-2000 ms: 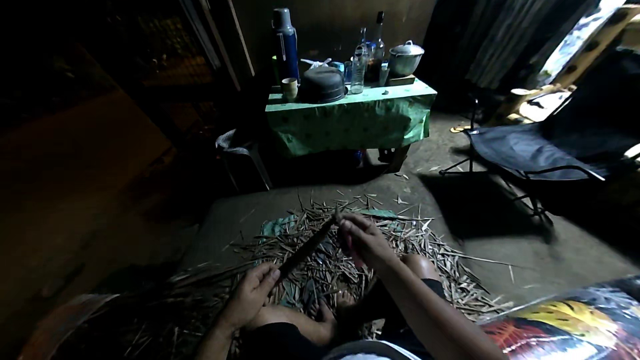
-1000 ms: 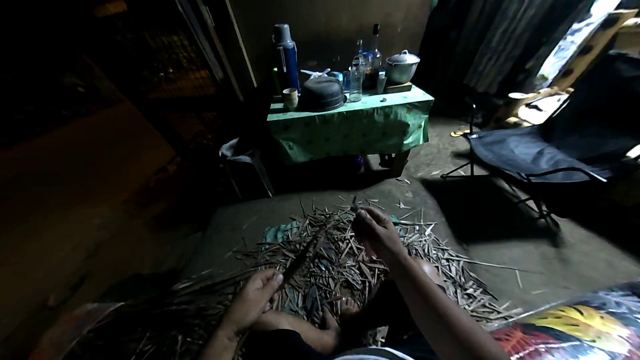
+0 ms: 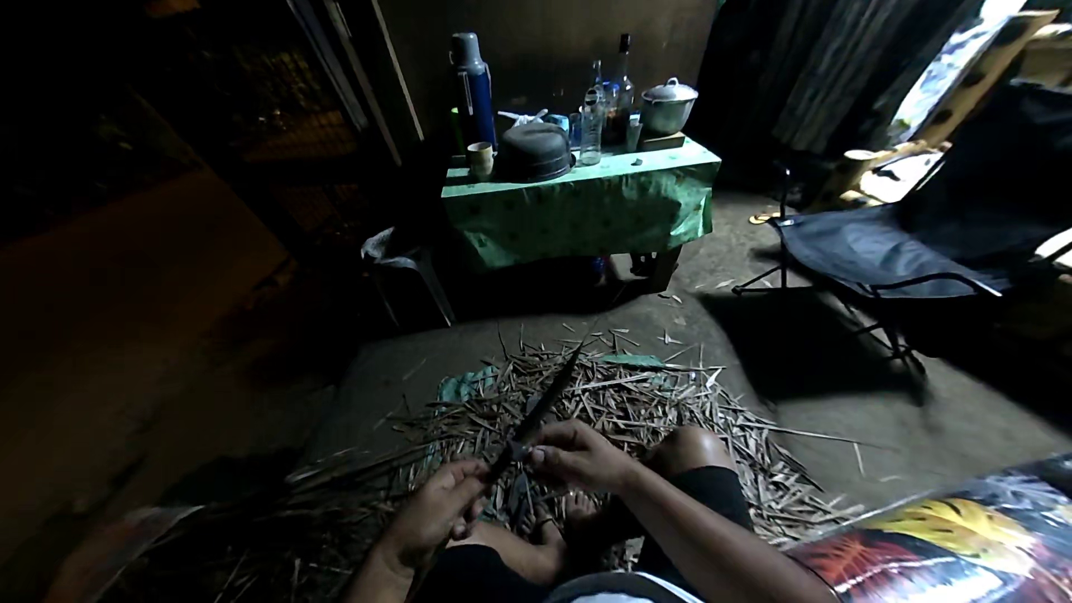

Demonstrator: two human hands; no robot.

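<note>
A long, dark, narrow strip, perhaps a dried leaf (image 3: 554,387), slants up and to the right over the litter on the floor. My left hand (image 3: 440,509) grips its lower end between thumb and fingers. Just above and to the right, my right hand (image 3: 578,456) pinches the same strip, with the thumb on top. Below both hands a dark blade-like object (image 3: 519,501) stands or lies between my feet; its lower part is hidden. Dry cut strips (image 3: 653,402) are heaped around my feet and legs.
A table with a green cloth (image 3: 586,213) stands ahead, bearing a blue thermos (image 3: 476,100), a dark hat (image 3: 536,152), a cup (image 3: 480,159), glass bottles (image 3: 592,126) and a lidded pot (image 3: 668,109). A black folding chair (image 3: 879,251) is at right, a plastic stool (image 3: 410,264) at left.
My right hand has come down and left from the strip's far end to beside my left hand. The strip's far end now points freely up and away.
</note>
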